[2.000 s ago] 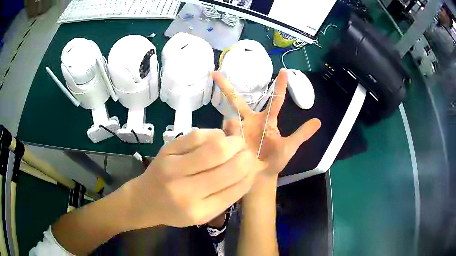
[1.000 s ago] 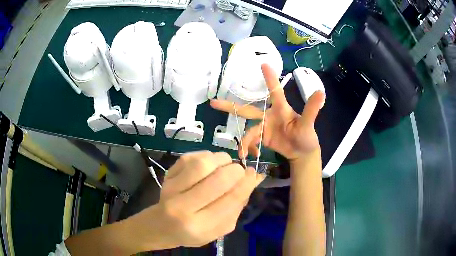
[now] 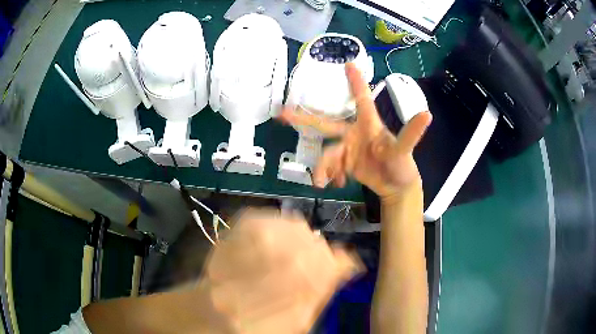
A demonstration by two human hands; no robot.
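Note:
Several white PTZ cameras stand in a row on the green mat, among them the leftmost (image 3: 104,68) and a wide one (image 3: 248,72). The rightmost camera (image 3: 327,81) shows a dark face with a ring of LEDs. My right hand (image 3: 369,147) is palm up with fingers spread, in front of the rightmost camera and partly over it; nothing shows in it. My left hand (image 3: 278,271) is blurred, below the bench edge and nearer to me. Its fingertips are unclear. No thin loop can be made out.
A white mouse (image 3: 406,98) lies on the black mouse pad (image 3: 457,163). A bulky black device (image 3: 500,85) stands at right. The monitor (image 3: 408,14) and yellow tape roll (image 3: 390,31) are at the back. White leads (image 3: 202,225) hang below the bench edge. Cream piping (image 3: 88,274) is at left.
The thin pale loop stretched between my hands no longer shows. My left hand has moved down and blurred. The rightmost camera's LED face now shows. My right hand stays spread in about the same place.

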